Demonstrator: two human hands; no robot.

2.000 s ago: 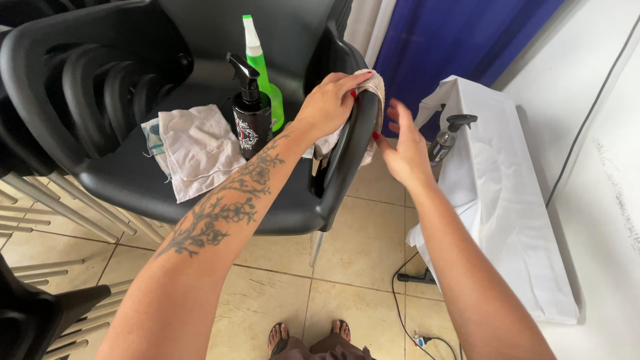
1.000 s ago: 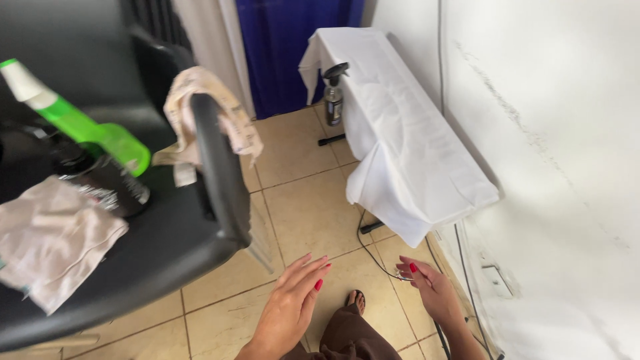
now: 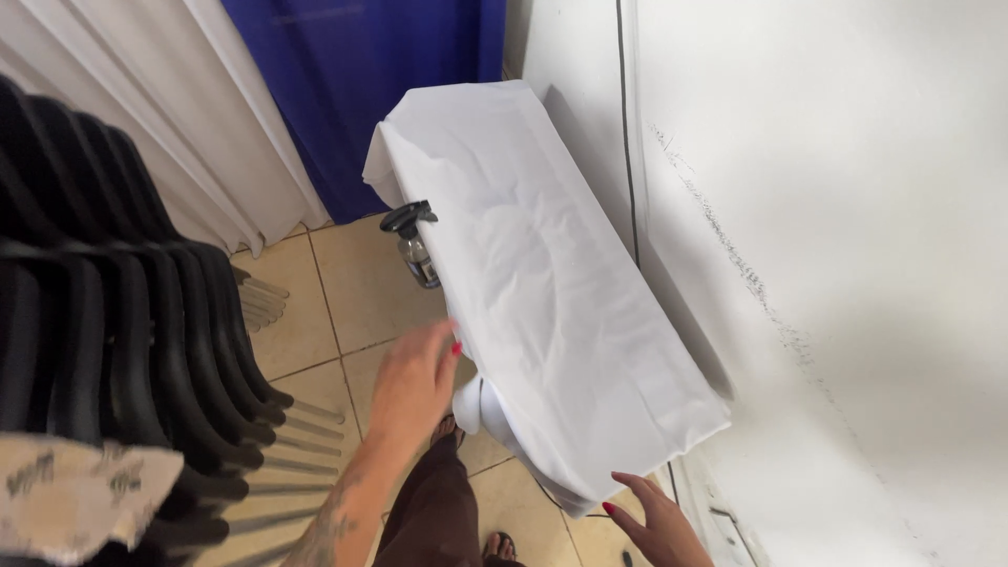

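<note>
My left hand (image 3: 417, 386), with a tattooed forearm and red nails, is empty beside the near left edge of a narrow table under a white cloth (image 3: 543, 268). My right hand (image 3: 650, 520) hangs empty by the table's near right corner, thumb and fingers apart. A spray bottle with a black trigger head (image 3: 417, 248) hangs at the table's left edge, tilted. Whether my left fingertips touch the cloth cannot be told.
Stacked black chairs (image 3: 150, 339) stand at the left, with a patterned cloth (image 3: 79, 496) at their near end. A blue curtain (image 3: 378, 87) and a white curtain (image 3: 150, 110) hang behind. A white wall (image 3: 827, 197) with a cable (image 3: 626, 134) runs along the right.
Both hands have left the chair's armrest and the cloth on it and are now by the white-covered table. The view has swung right, and the green bottle is out of sight.
</note>
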